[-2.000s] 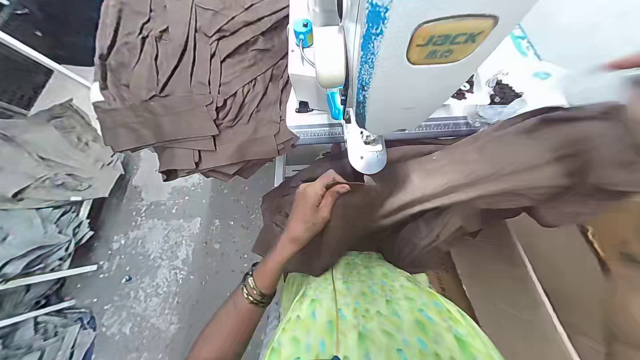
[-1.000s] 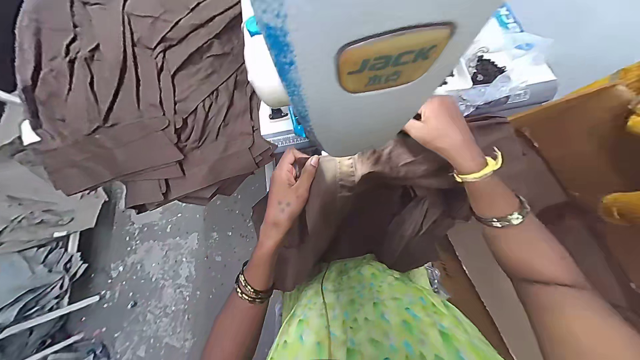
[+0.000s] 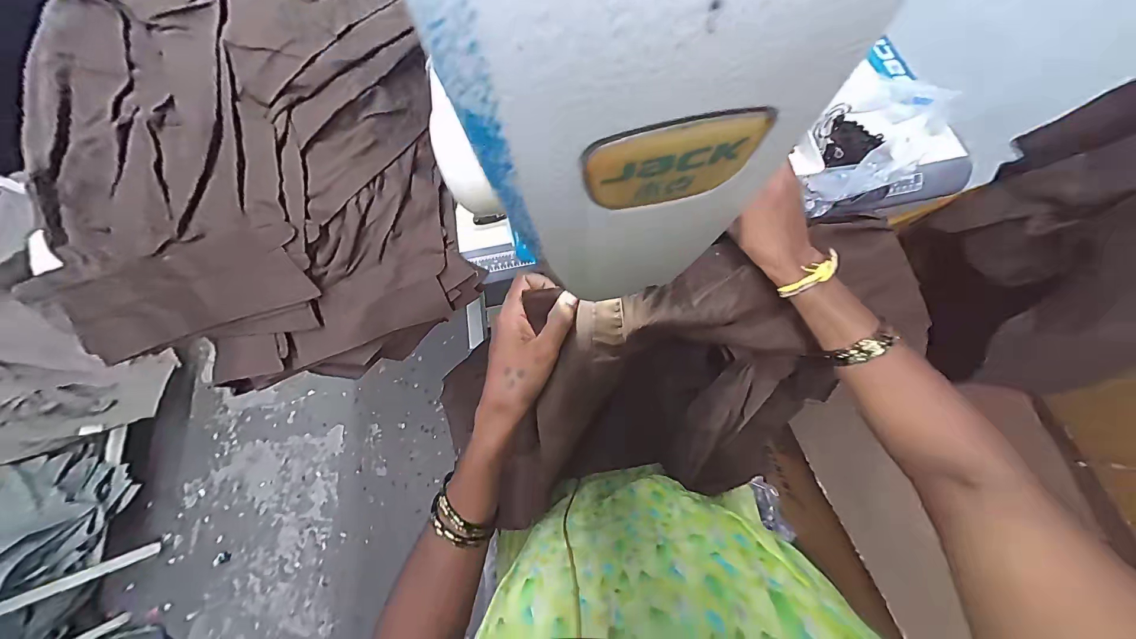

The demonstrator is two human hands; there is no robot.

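A brown fabric garment piece [image 3: 621, 399] lies over my lap and up to the Jack sewing machine [image 3: 639, 133]. My left hand [image 3: 524, 346] pinches its edge between thumb and fingers, just below the machine head's lower end. Beside that thumb a lighter, stitched and gathered strip [image 3: 609, 321] shows on the cloth. My right hand [image 3: 777, 222] is at the right side of the machine head, on the upper part of the same cloth; its fingers are partly hidden behind the head. The needle area is hidden by the machine head.
A stack of brown cut fabric pieces [image 3: 240, 177] lies at the left of the machine. Grey fabric bundles [image 3: 62, 506] are at the far left. A clear plastic bag with dark bits [image 3: 852, 142] sits on the machine bed at right. More dark brown cloth [image 3: 1056, 257] lies at far right.
Two seconds ago my right hand was at most a blur at the right edge; it then came to the cloth beside the machine head. The view has shifted closer to the head.
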